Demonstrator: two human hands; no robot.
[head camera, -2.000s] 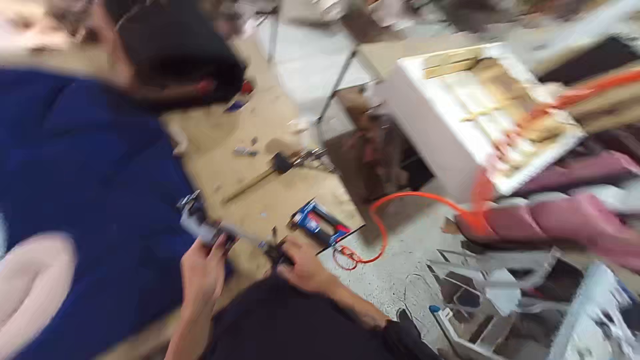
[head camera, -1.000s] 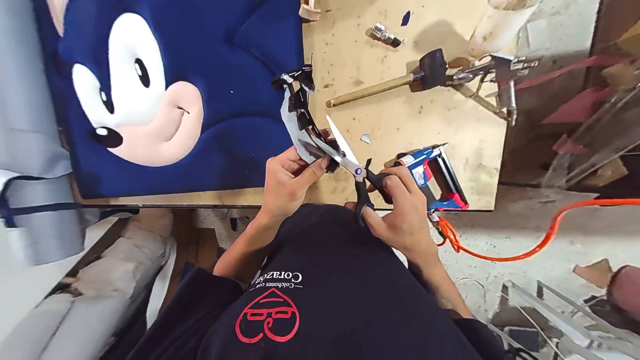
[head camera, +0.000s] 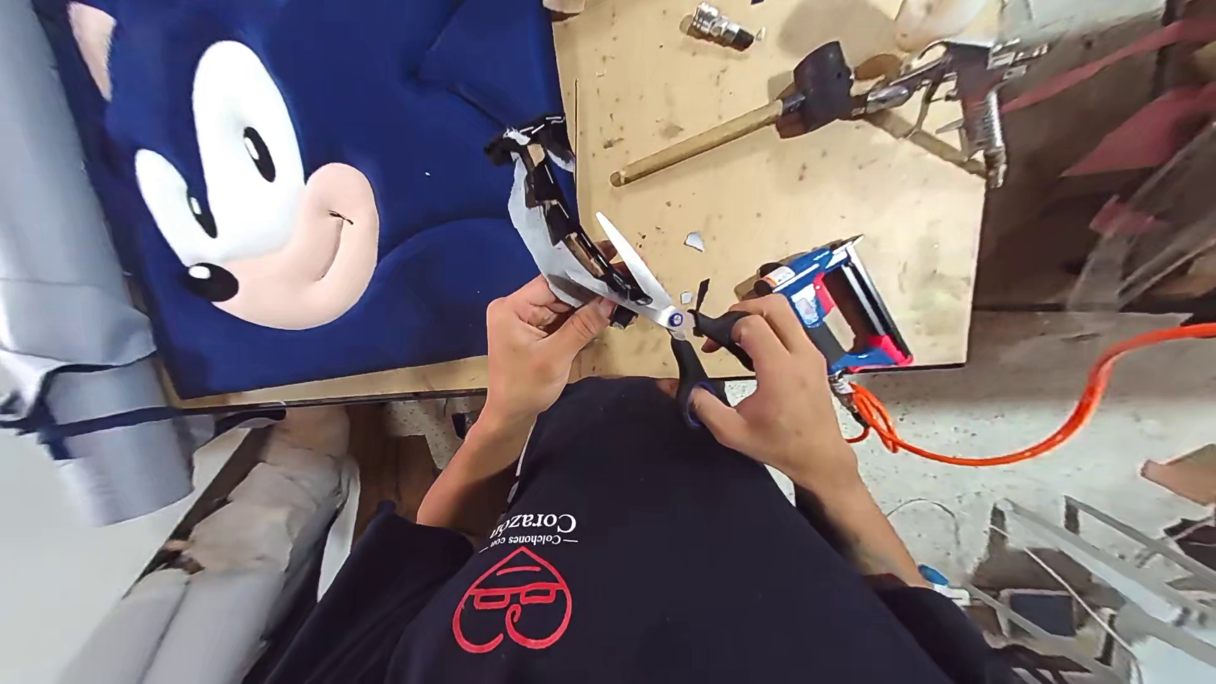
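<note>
My left hand (head camera: 543, 347) pinches the lower end of a curved piece (head camera: 543, 223) covered in grey and black fabric, its black edging folded over what looks like bare wood. My right hand (head camera: 774, 394) has its fingers in the black handles of scissors (head camera: 676, 321). The scissor blades are parted, one lying along the lower end of the piece, whose cut there is partly hidden. Beside my right hand lies a blue and red pneumatic stapler (head camera: 807, 302). Small scraps (head camera: 694, 241) lie on the wooden tabletop (head camera: 655, 214) near the blade tips.
A padded blue fabric panel with a cartoon face (head camera: 332, 247) covers the left of the table. Toward the back right are a black-headed mallet (head camera: 708, 142), a metal spray gun (head camera: 974, 100) and a metal fitting (head camera: 719, 28). An orange air hose (head camera: 1035, 445) trails right from the stapler, past the table edge.
The view has swung a lot since two seconds ago. Over the last second both hands have stayed close together, with the scissors at the lower end of the curved piece.
</note>
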